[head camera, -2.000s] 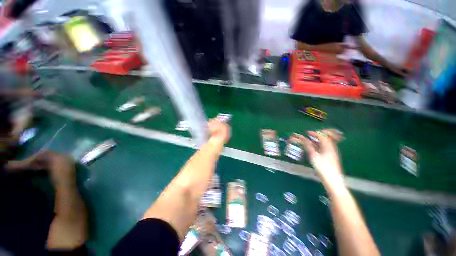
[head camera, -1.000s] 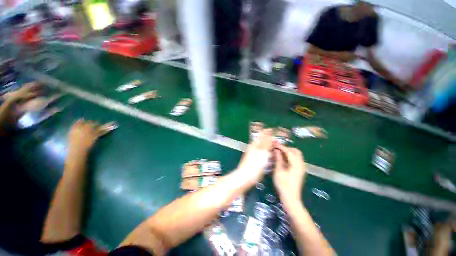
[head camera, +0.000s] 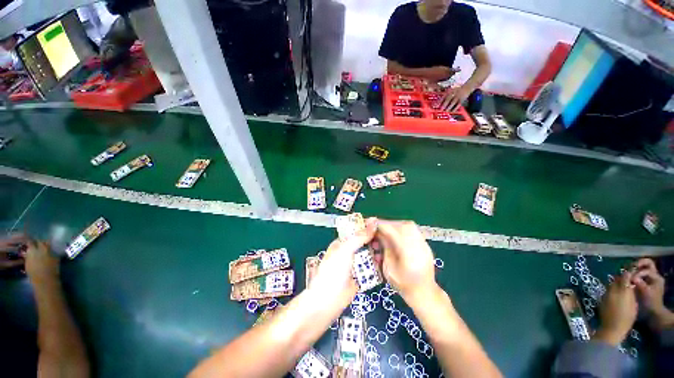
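My left hand (head camera: 346, 255) holds a circuit board (head camera: 366, 269) over the bench, just in front of the pale rail. Its copper-coloured end sticks up past my fingers, and its white keypad section with dark dots shows between my hands. My right hand (head camera: 405, 255) is at the board's right side, fingertips pinched at its upper end; whether a ring is between them is hidden. Many loose white rings (head camera: 396, 322) lie on the bench below my hands. More boards (head camera: 349, 347) lie by my forearms, with a pair of boards (head camera: 262, 284) to the left.
Several boards (head camera: 348, 194) and a yellow-and-black item (head camera: 377, 153) lie on the green belt beyond the pale rail (head camera: 473, 238). A slanting post (head camera: 222, 111) stands at the rail. A person (head camera: 436, 44) sits opposite behind a red tray (head camera: 425, 111). Neighbours' hands work at left and right.
Both hands have drawn back from over the belt to the near side of the rail. The board between them is now clearly visible. The view has shifted and sharpened.
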